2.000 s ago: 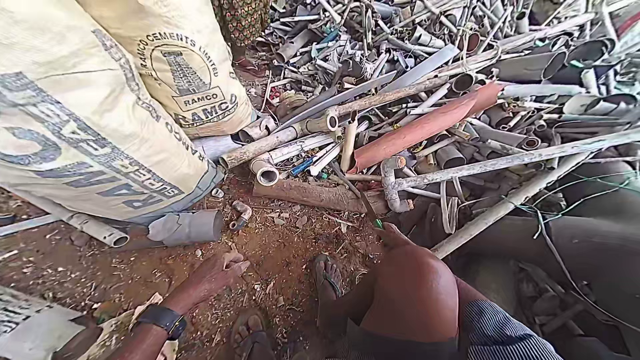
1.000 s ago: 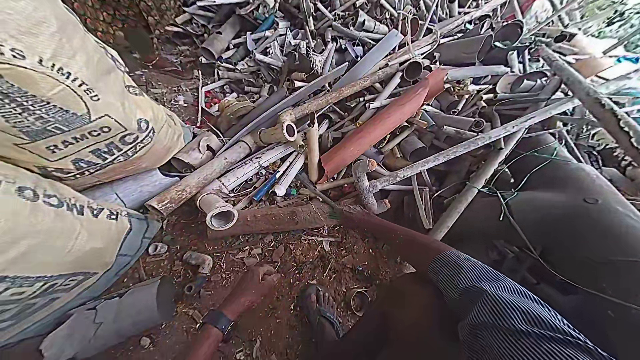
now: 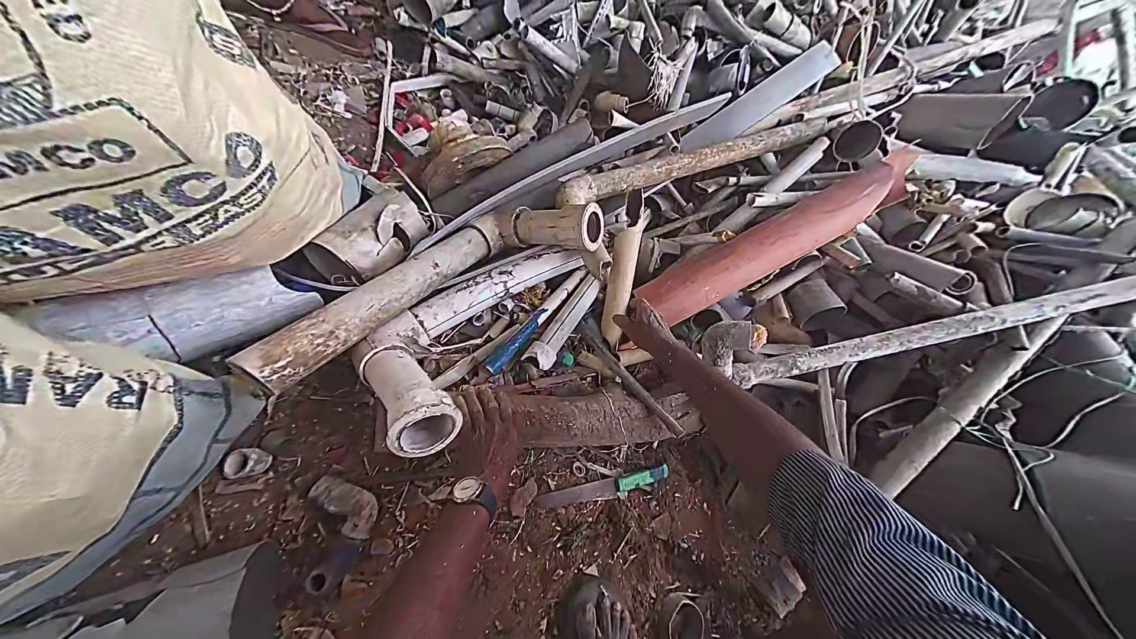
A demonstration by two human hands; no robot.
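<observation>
My left hand [image 3: 486, 430], with a wristwatch at its wrist, rests at the left end of a rough wooden log [image 3: 603, 417], right beside the flared mouth of a dirty white pipe fitting [image 3: 408, 404]. My right hand [image 3: 646, 324] reaches into the scrap at the lower end of a reddish-brown plastic pipe [image 3: 772, 240], close to a short cream pipe piece [image 3: 623, 280]. Whether its fingers hold anything is hard to see. A knife with a green handle [image 3: 641, 479] lies on the soil between my forearms, just in front of the log.
Large woven cement sacks [image 3: 169, 151] stand at the left. A heap of scrap plastic pipes [image 3: 550, 115] fills the back and right. A long pale pipe [image 3: 932, 328] crosses the right side, with loose wire near it. A pipe elbow [image 3: 346, 506] lies on the soil; my foot [image 3: 596, 612] is below.
My left hand has moved forward to the log. My right hand has moved farther into the heap. The green-handled knife now lies on the ground. The view has shifted closer to the heap.
</observation>
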